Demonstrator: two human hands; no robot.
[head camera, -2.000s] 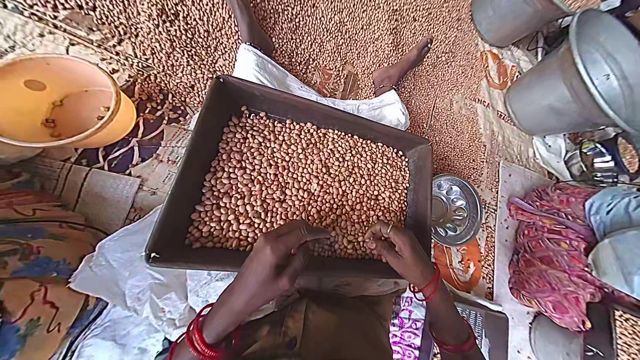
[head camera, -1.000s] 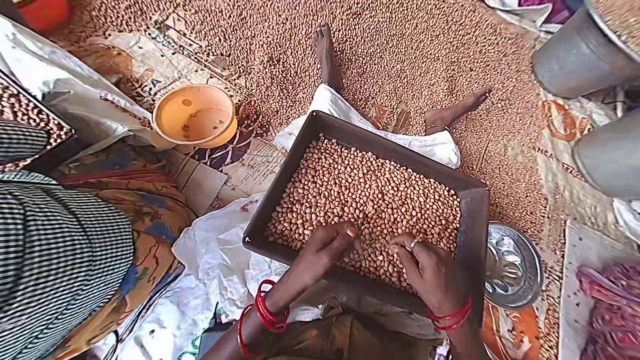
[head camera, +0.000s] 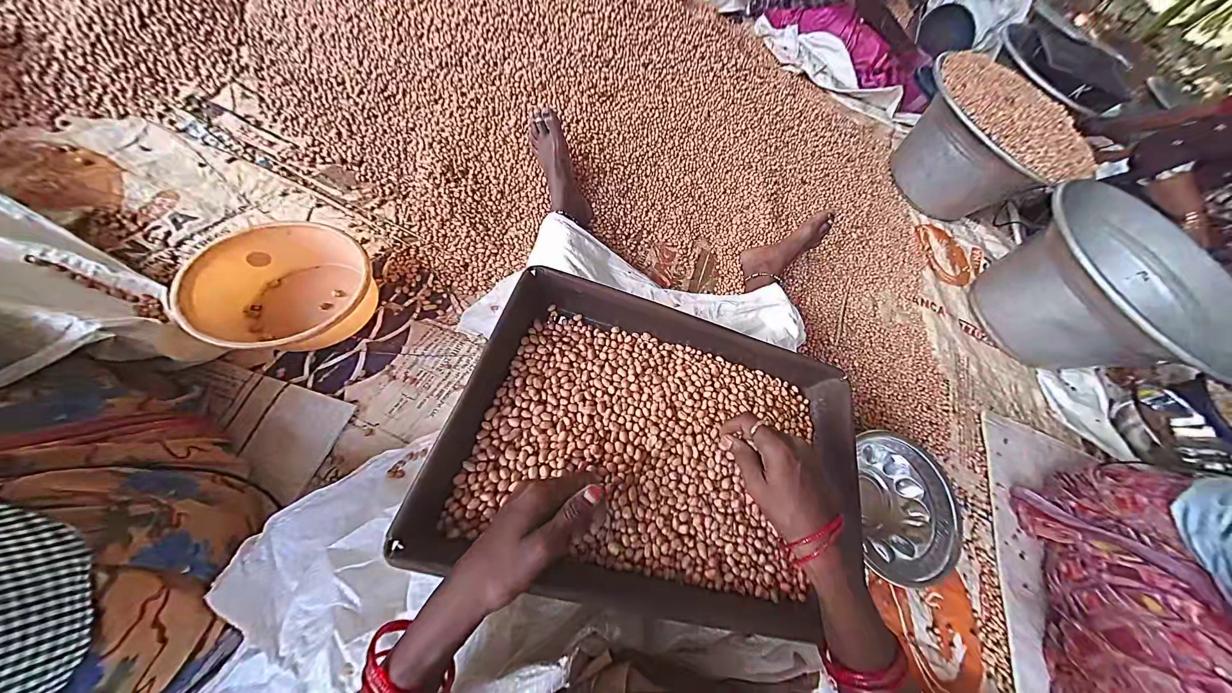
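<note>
A dark rectangular tray (head camera: 837, 414) lies across my lap, filled with brown nuts or beans (head camera: 635, 423). Over its near left part, my left hand (head camera: 544, 525) touches the nuts, thumb on top and fingertips partly hidden. My right hand (head camera: 780, 472) is over the right side of the tray, its fingers bent toward the thumb and a ring on one finger. Whether either hand pinches a nut cannot be made out. Red bangles circle both wrists.
An orange plastic basin (head camera: 274, 289) stands at the left. Right of the tray lies a round metal plate with hollows (head camera: 905, 510). Metal buckets (head camera: 1107, 279) stand at the right, one heaped with nuts (head camera: 1015, 115). More nuts (head camera: 674, 115) cover the ground around my feet.
My hands are farther apart over the tray than a second ago, the right one farther up the tray. The view has shifted.
</note>
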